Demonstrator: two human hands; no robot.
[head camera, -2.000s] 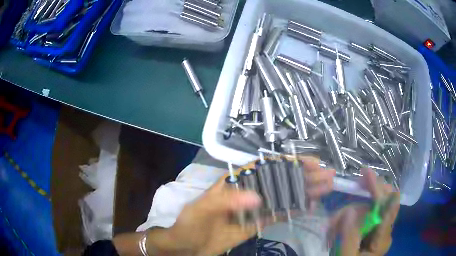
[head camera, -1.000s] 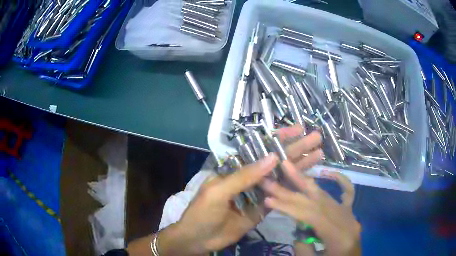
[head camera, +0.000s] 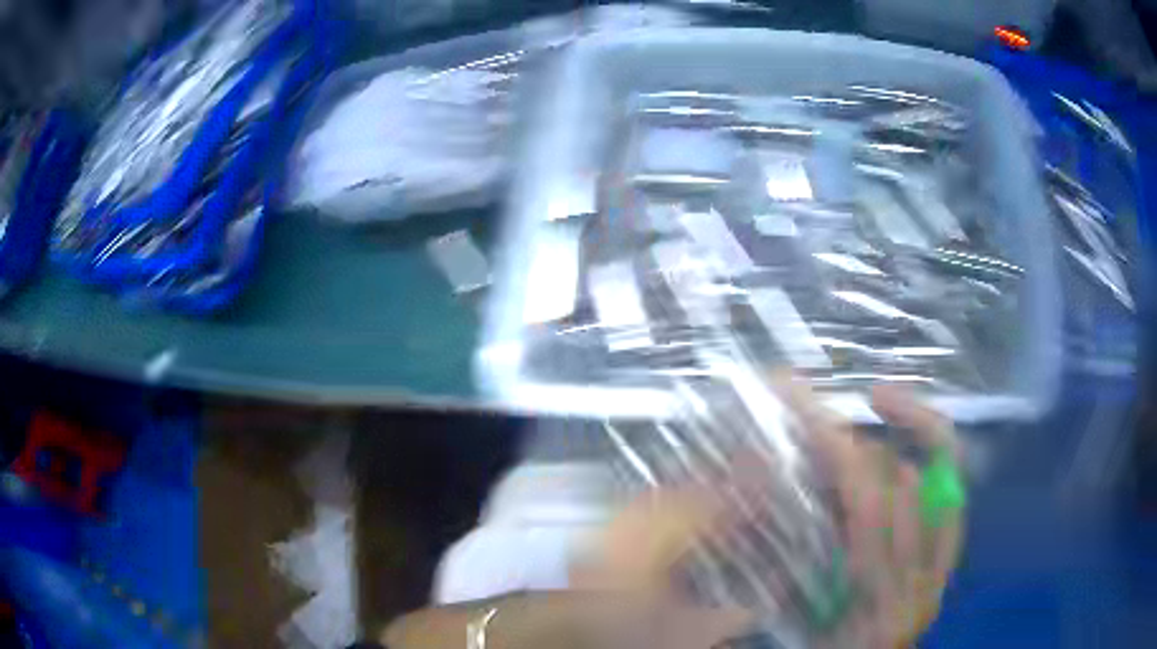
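The frame is strongly blurred. My left hand (head camera: 660, 545), with a band at the wrist, holds several shiny metal cylinders (head camera: 749, 469) just in front of the white tub's near edge. My right hand (head camera: 882, 507) is at the right side of these cylinders, its fingers raised beside them. A green-handled tool (head camera: 941, 488) shows at its fingers; its shaft cannot be made out. The large white tub (head camera: 1040, 304) holds many loose metal cylinders. A single cylinder (head camera: 458, 260) lies on the green bench left of the tub.
Blue trays (head camera: 209, 273) of metal parts stand at the left. A clear box with white lining (head camera: 381, 140) is behind the bench cylinder. More parts (head camera: 1091, 241) lie at the right. A brown cardboard box (head camera: 248, 507) with whitish wrap is below the bench edge (head camera: 317, 397).
The view has shifted and blurred. My right hand has moved from across the held cylinders to their right side, and the green handle now shows higher, by its fingers. My left hand still holds the cylinders.
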